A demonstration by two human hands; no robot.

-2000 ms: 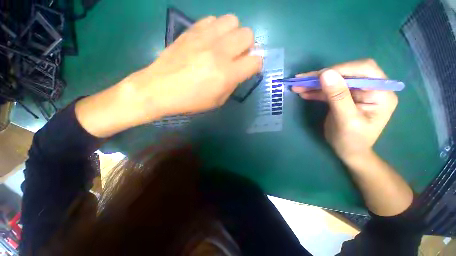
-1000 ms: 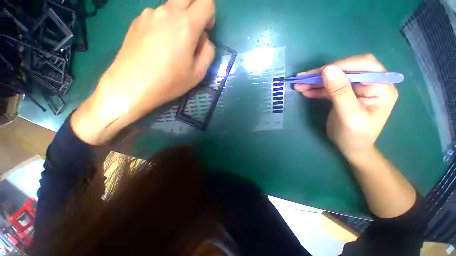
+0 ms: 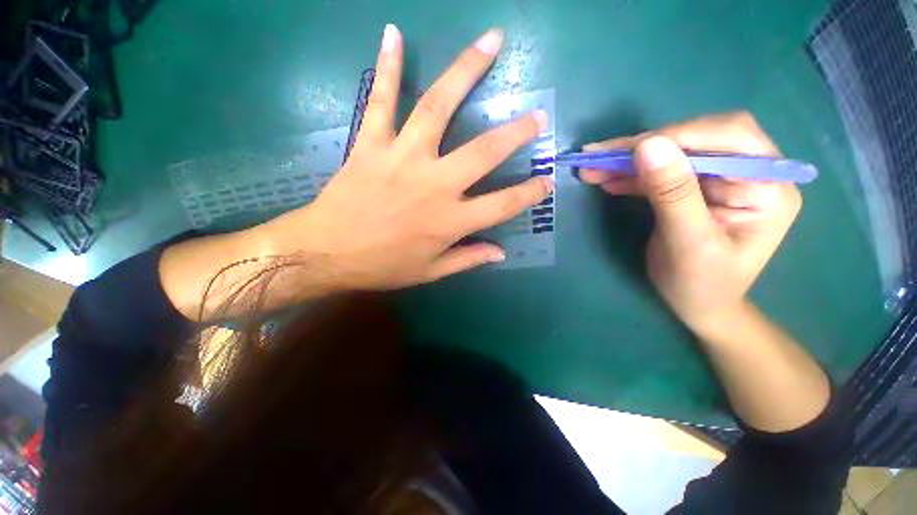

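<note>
My left hand (image 3: 402,191) lies palm down with its fingers spread. Two fingertips press on the clear liner sheet (image 3: 538,251) beside the column of small black adhesive pads (image 3: 543,216). A black plastic frame (image 3: 359,113) is mostly hidden under this hand; only a narrow edge shows by the index finger. My right hand (image 3: 719,206) holds the blue-purple tweezers (image 3: 719,167). Their tip is at the upper black pads; whether it grips one cannot be told. A pale film with rows of slot marks (image 3: 241,191) runs out to the left under my left hand.
A tangled heap of black frames (image 3: 50,75) is at the upper left of the green mat (image 3: 623,332). Dense rows of black frames with a greyish edge (image 3: 865,111) lie at the far right. Cardboard and red items are below the left edge. Hair hangs over the left forearm.
My left hand has moved right and down, from above the frame to spread flat over frame and liner. The frame is now mostly covered. My right hand has hardly moved.
</note>
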